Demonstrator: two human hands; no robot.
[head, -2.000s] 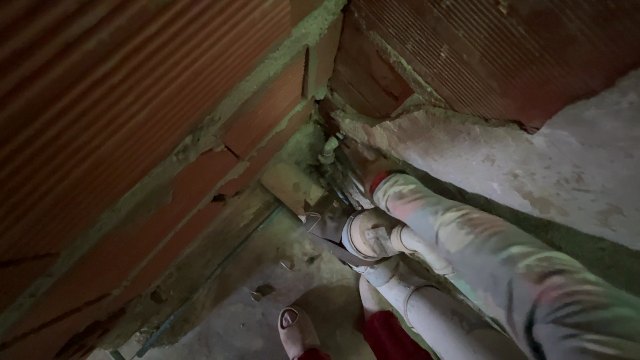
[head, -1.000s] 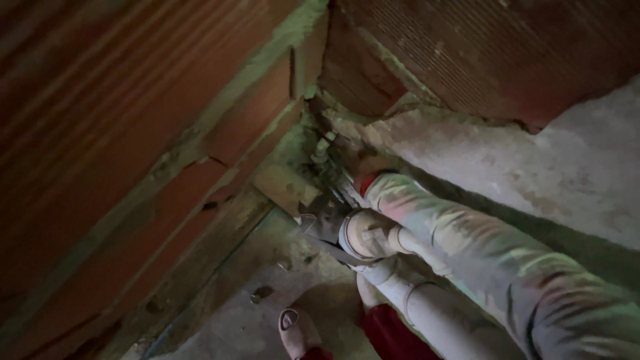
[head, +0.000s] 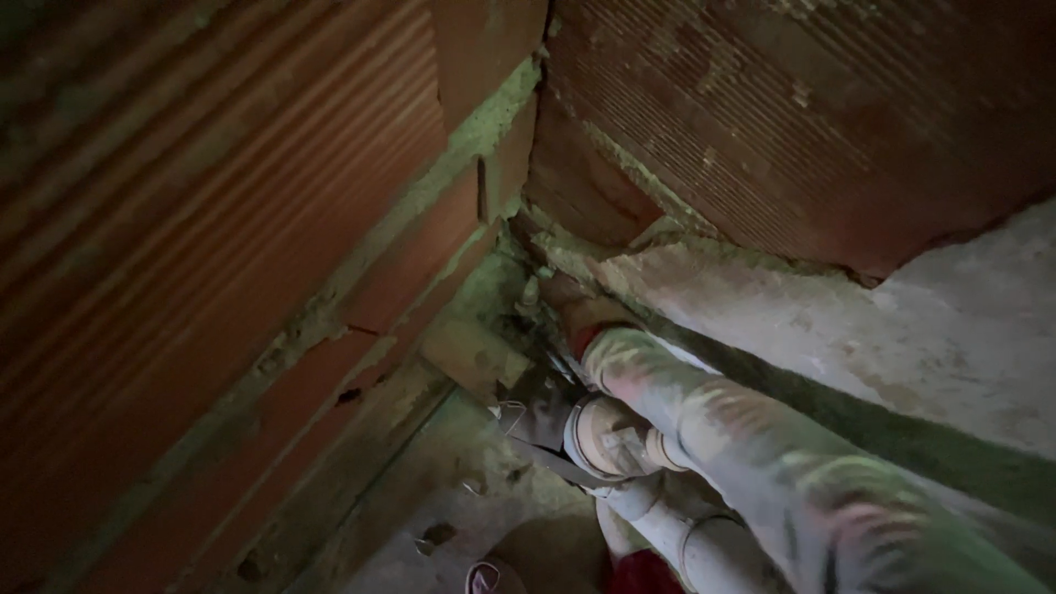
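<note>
My right arm, in a pale patterned sleeve with a red cuff, reaches from the lower right into the corner. My right hand [head: 582,309] is dim beside a small pipe fitting [head: 530,290]; its fingers and any grip cannot be made out. Just below the sleeve lies a capped pipe fitting [head: 606,437], joined to a pale plastic pipe [head: 718,549] running toward the bottom edge. A dark strap-like piece [head: 549,462] lies against the fitting. Left of them is a brownish block or pipe section [head: 474,355]. My left hand is not in view.
Ribbed hollow-brick walls [head: 272,206] meet at the corner. Rough plaster [head: 825,330] covers the lower right wall. A thin dark line or tube [head: 396,454] runs along the floor [head: 462,511]. A foot in a slipper [head: 493,577] and red fabric [head: 643,573] show at the bottom.
The slippered foot now shows less at the bottom edge, as the view has shifted. The right arm still reaches into the corner, and the pipes show no plain change.
</note>
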